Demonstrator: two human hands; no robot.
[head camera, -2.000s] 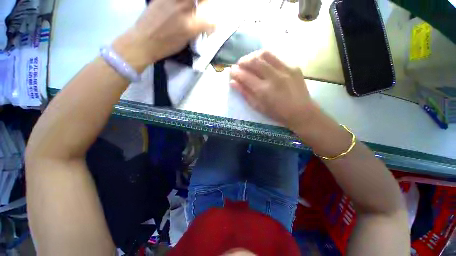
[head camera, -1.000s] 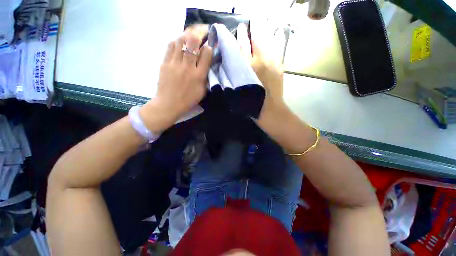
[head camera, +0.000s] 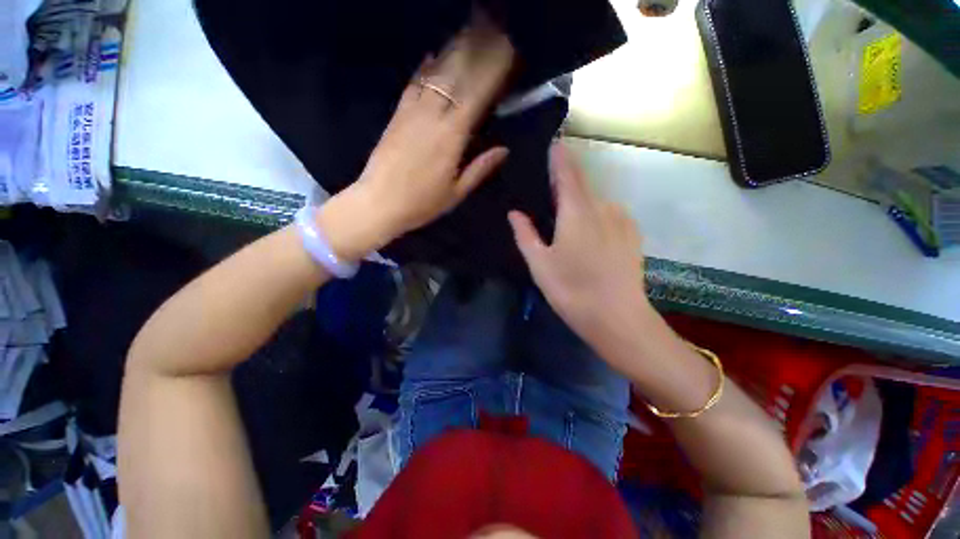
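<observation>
A large black fabric panel (head camera: 316, 95) is spread over the white table and hangs over its front edge toward the lap. A small pale edge of fabric (head camera: 535, 95) shows between black layers near the middle. My left hand (head camera: 432, 147) lies on the black fabric, its fingertips partly hidden at a fold; I cannot tell if it grips. My right hand (head camera: 584, 237) is at the panel's right edge with thumb and fingers apart, the fingertips by the cloth.
A smartphone with a studded edge (head camera: 766, 90) lies on the right, with a yellow label (head camera: 881, 74) and a blue-handled tool (head camera: 912, 230) beyond. A printed white bag (head camera: 79, 147) is at the left. The green table edge (head camera: 211, 198) runs across. A red basket (head camera: 758, 390) is lower right.
The bunched black and pale fabric has been opened out, black side up, across the table. My left hand has moved onto it. My right hand has moved right and down, with its fingers now spread.
</observation>
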